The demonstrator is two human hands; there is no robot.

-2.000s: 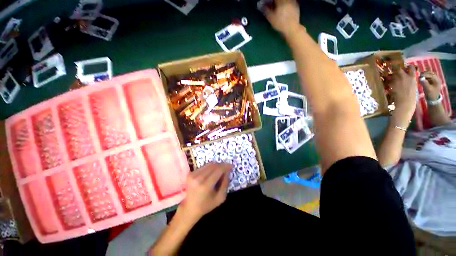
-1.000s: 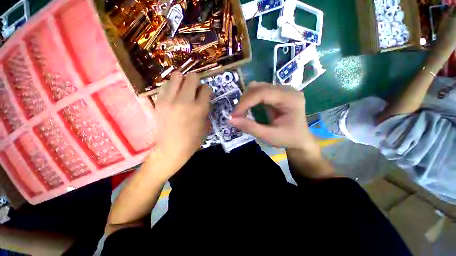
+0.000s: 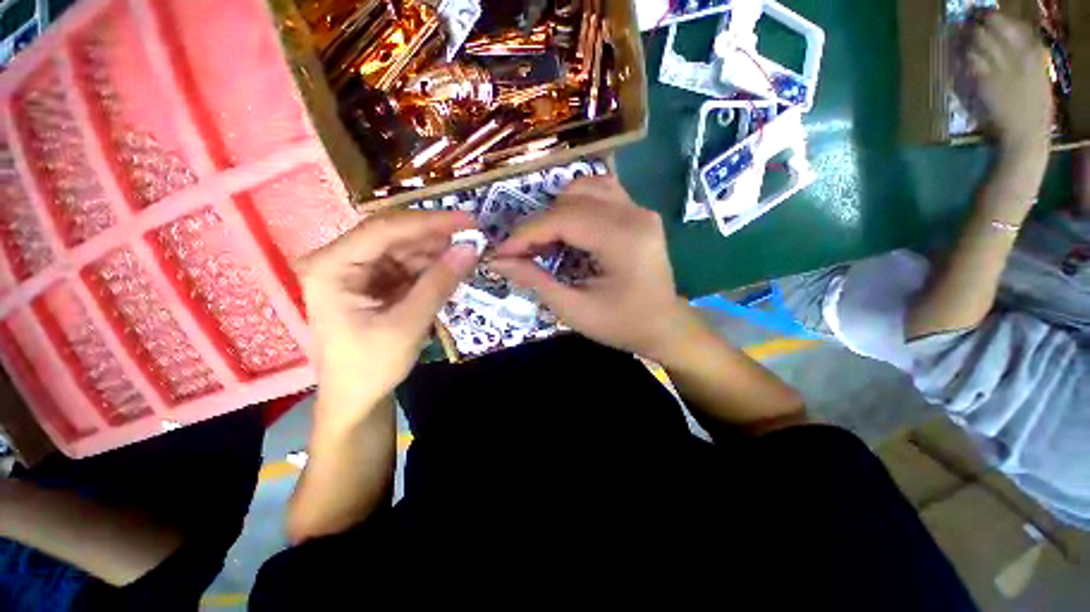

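My left hand (image 3: 377,299) pinches a small white ring (image 3: 469,240) between thumb and fingers, over the ring carton. My right hand (image 3: 616,263) is just right of it, thumb and finger pinched close to the ring; whether a small part is between them is too blurred to tell. Below both hands, the ring carton (image 3: 447,344) holds white rings with dark centres, and a white frame (image 3: 500,306) lies on them, partly hidden by my hands. The copper-part carton (image 3: 636,84) stands just beyond, full of shiny copper-orange parts.
A pink compartment tray (image 3: 269,167) with small clear parts fills the left. White frames (image 3: 759,173) lie on the green surface (image 3: 879,197) at right. Another person's hand (image 3: 1010,74) is over a carton (image 3: 918,84) at far right. Another person's forearm (image 3: 90,526) shows lower left.
My right hand came back from the far side of the green surface to the ring carton. My left hand left the carton contents and now holds a ring. The view shifted down and closer.
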